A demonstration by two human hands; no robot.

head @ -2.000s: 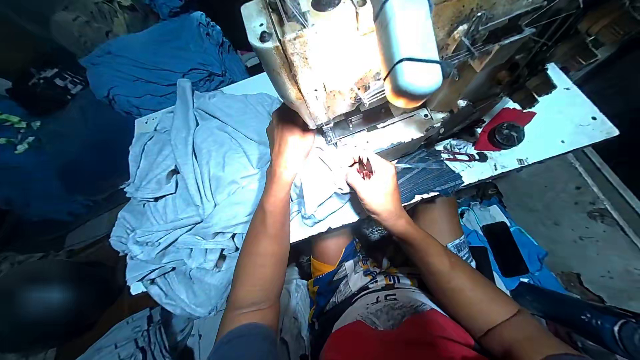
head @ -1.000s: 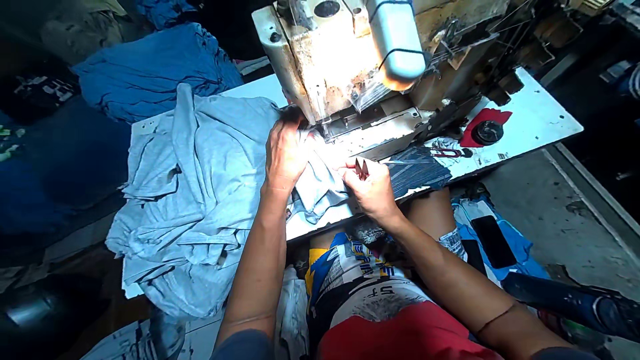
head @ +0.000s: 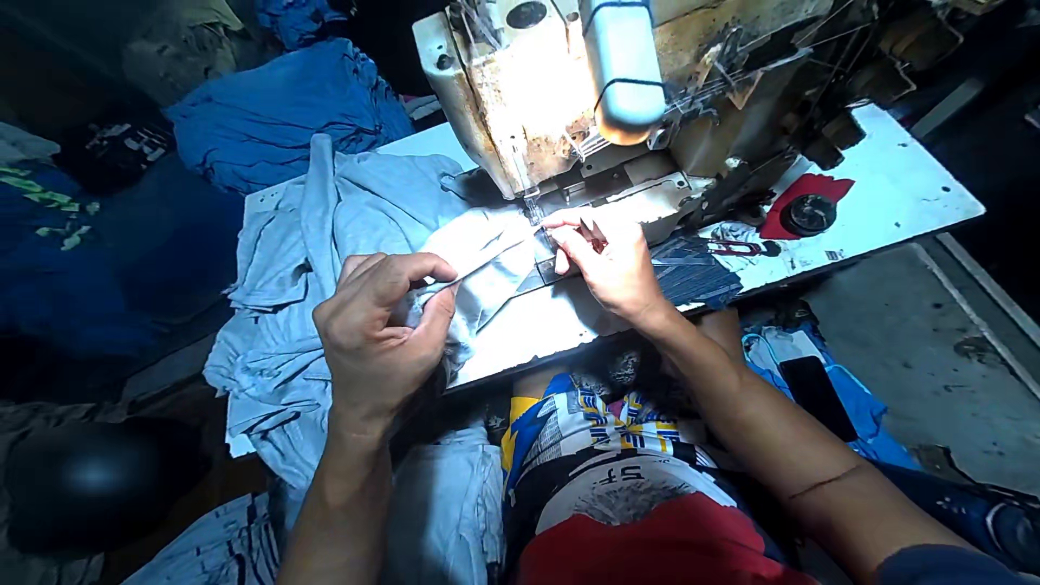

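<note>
My left hand [head: 386, 325] pinches the edge of a light grey knit fabric [head: 378, 195] between thumb and fingers, left of the needle area. The fabric runs up to the presser foot [head: 532, 207] of an industrial sewing machine [head: 520, 97] and spreads over the left of the table. Just right of the foot is my right hand [head: 605, 264], its thumb and forefinger close together near the fabric's end. A dark metal tool, seemingly thread snips [head: 595, 236], is tucked in its palm. The machine's lamp glare washes out detail at the needle.
Dark striped fabric pieces [head: 695, 272] lie right of my right hand, beside a red-handled tool [head: 735, 248]. A round dark object [head: 811, 214] rests on red cloth [head: 772, 219]. Blue fabric [head: 284, 114] is heaped behind the table [head: 894, 171]. A phone [head: 816, 396] lies on blue cloth at lower right.
My left hand has moved from beside the needle area toward the lower left and now holds up the fabric's edge. My right hand stays close to the presser foot.
</note>
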